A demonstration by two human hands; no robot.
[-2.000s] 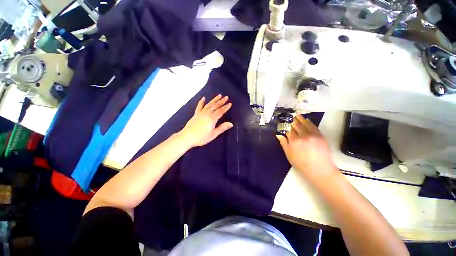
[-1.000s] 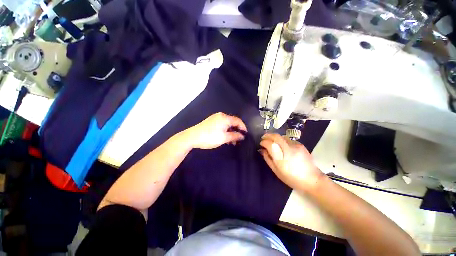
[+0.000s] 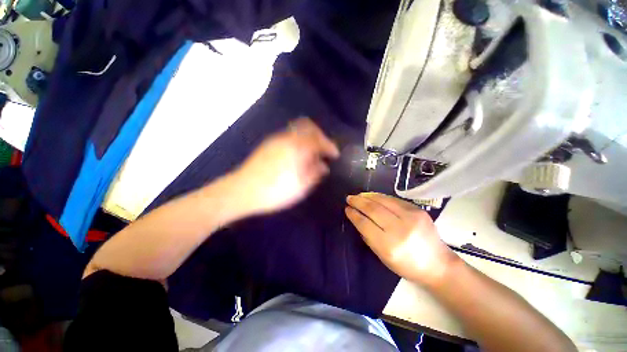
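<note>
A large dark purple garment panel (image 3: 275, 254) lies flat on the table and under the sewing machine's needle area. The white machine head (image 3: 481, 89) stands at the right, with the presser foot (image 3: 372, 161) at its lower left end. My left hand (image 3: 285, 168) is blurred, with its fingers curled, over the cloth left of the presser foot; whether it pinches anything cannot be told. My right hand (image 3: 395, 230) lies on the cloth just below the presser foot, fingers together and extended, holding nothing visible. A fine light thread line shows near the needle.
At the left, a dark cloth pile (image 3: 75, 124) lies by a bright blue strip (image 3: 103, 168) and a white sheet (image 3: 199, 96). A black rectangular object (image 3: 533, 220) sits under the machine arm. Part of a second machine (image 3: 27, 58) shows at far left.
The view has moved closer to the machine head. My left hand has curled from spread fingers and is now blurred. My right hand has moved from beside the presser area down onto the cloth.
</note>
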